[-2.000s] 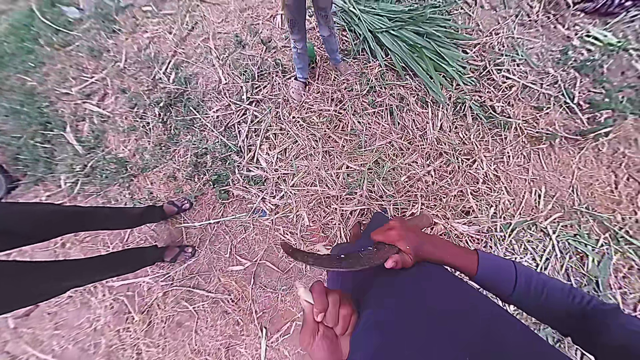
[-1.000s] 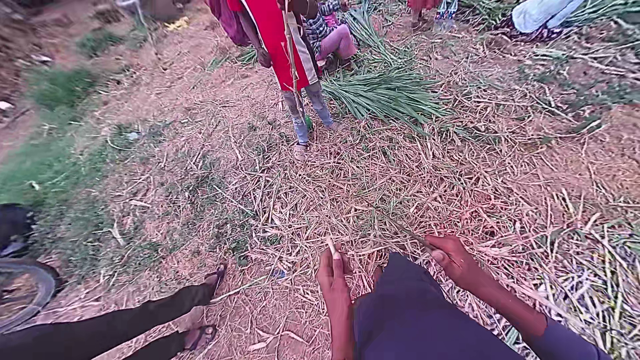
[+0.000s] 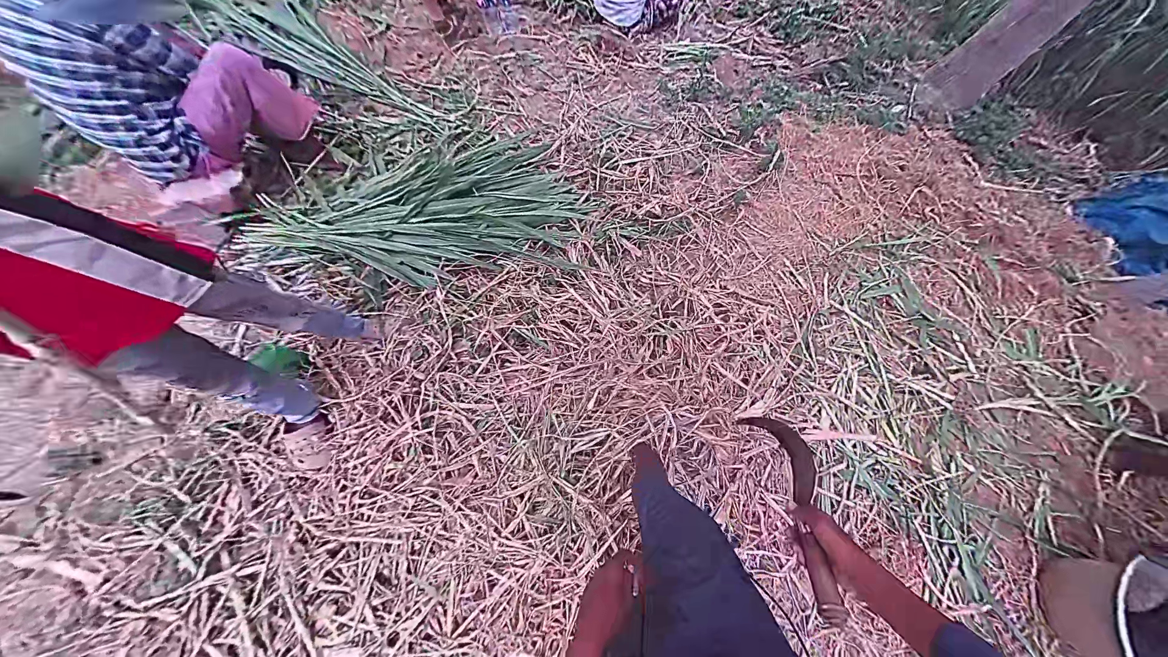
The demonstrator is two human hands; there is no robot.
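A sickle with a dark curved metal blade (image 3: 799,464) and a brown handle (image 3: 823,580) is at the lower right. My right hand (image 3: 818,537) grips it where blade and handle meet, and the blade points forward over the straw. My left hand (image 3: 608,598) is low beside my dark-clothed leg (image 3: 698,566), its fingers curled. A small pale bit shows at those fingers, but what it is, and whether it is held, is unclear. Dry cut stalks (image 3: 511,456) cover the ground around both hands.
Bundles of long green stalks (image 3: 429,214) lie at the upper left. A person in red (image 3: 82,292) stands at the left; another person in checked clothing (image 3: 119,100) sits behind. A wooden post (image 3: 999,50) and blue cloth (image 3: 1131,224) are at the right, a rimmed container (image 3: 1127,602) lower right.
The view has swung right. The sickle lay crosswise in front of my leg two seconds ago; now it points forward on the right. My left hand held a pale piece up earlier and is now lower beside my leg.
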